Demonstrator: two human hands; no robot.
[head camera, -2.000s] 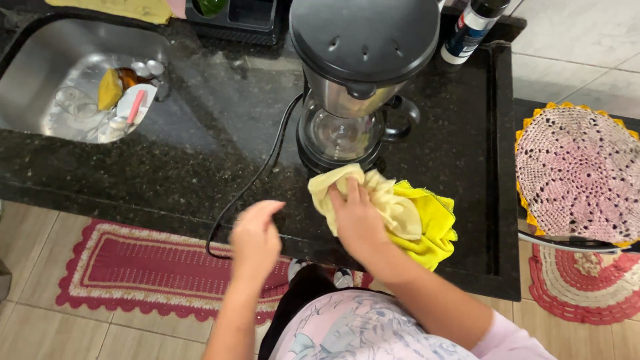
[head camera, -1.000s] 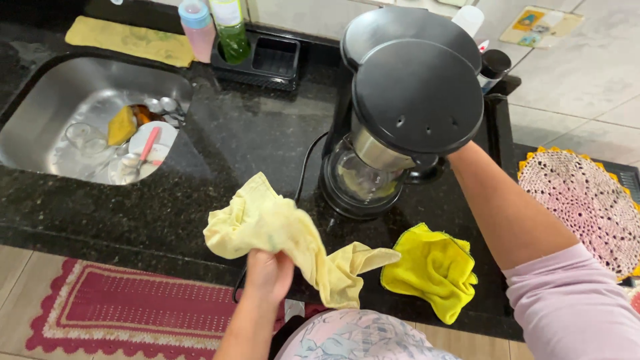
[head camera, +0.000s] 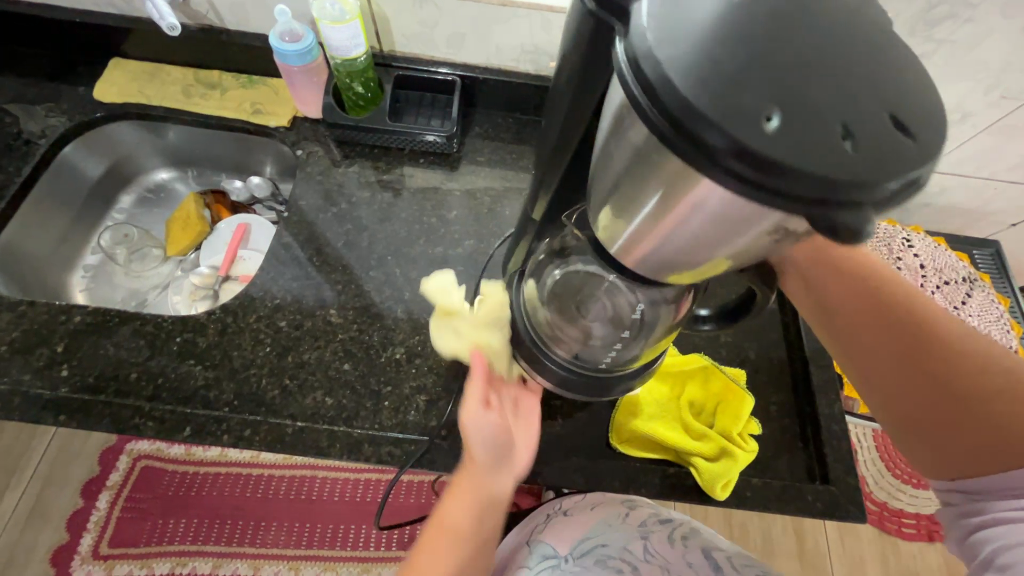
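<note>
A black and steel drip coffee maker (head camera: 696, 200) is tilted and appears lifted off the granite counter, its glass carafe (head camera: 596, 308) in place. My left hand (head camera: 500, 416) is at the left side of its base, with a pale yellow cloth (head camera: 468, 320) at the fingers. My right hand (head camera: 800, 260) is mostly hidden behind the machine's right side, so its grip cannot be seen; only the wrist and forearm show. A bright yellow cloth (head camera: 692, 424) lies crumpled on the counter, just below and right of the carafe. The black power cord (head camera: 400, 480) hangs over the counter's front edge.
At left, a steel sink (head camera: 64, 192) holds a sponge (head camera: 186, 226), a glass, spoons and a plate. Behind it lie a folded yellow cloth (head camera: 196, 90), a baby bottle (head camera: 298, 64) and a green soap bottle (head camera: 348, 60) in a black caddy (head camera: 422, 108). A crocheted doily (head camera: 936, 280) is at right.
The coffee maker has come up nearer the camera and tilted. My left hand has moved with the pale cloth to its base. Two seconds ago both cloths lay together under my right hand.
</note>
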